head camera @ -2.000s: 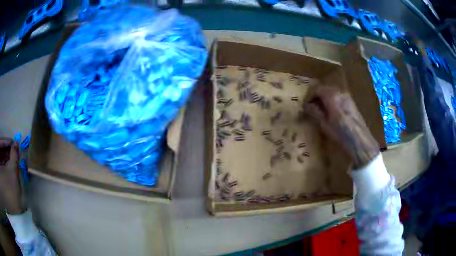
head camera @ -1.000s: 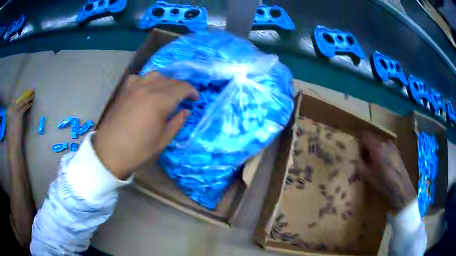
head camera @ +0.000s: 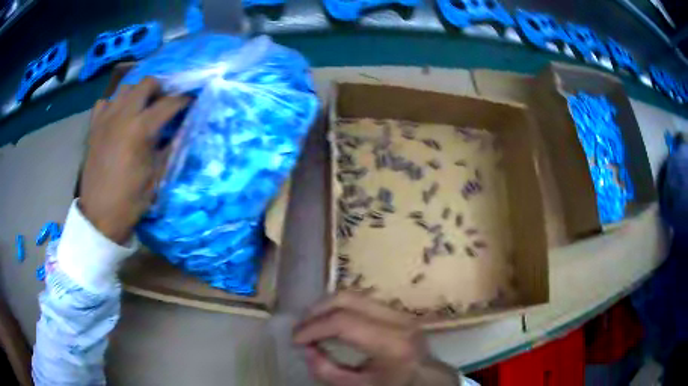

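A large clear plastic bag (head camera: 234, 166) bulges with small blue parts. My left hand (head camera: 124, 154) is at the bag's opening on its left side, fingers bent down into it; the fingertips are hidden. A shallow cardboard tray (head camera: 528, 219) right of the bag holds many tiny dark striped springs or pins (head camera: 400, 164), scattered and gathered at its edges. My right hand (head camera: 362, 339), blurred, is at the tray's front left corner, thumb and forefinger tips close together; I cannot tell if anything is between them.
The bag stands in a shallow cardboard box (head camera: 196, 297). A smaller box (head camera: 562, 170) at right holds loose blue parts (head camera: 603, 162). A few blue pieces (head camera: 47, 232) lie on the bench at left. Blue controller shells (head camera: 121, 48) line the conveyor behind. A red stool (head camera: 543, 363) is below the bench.
My right hand has left the inside of the tray and is now at its front left corner. My left hand has gone from above the bag into its opening. The camera view has shifted.
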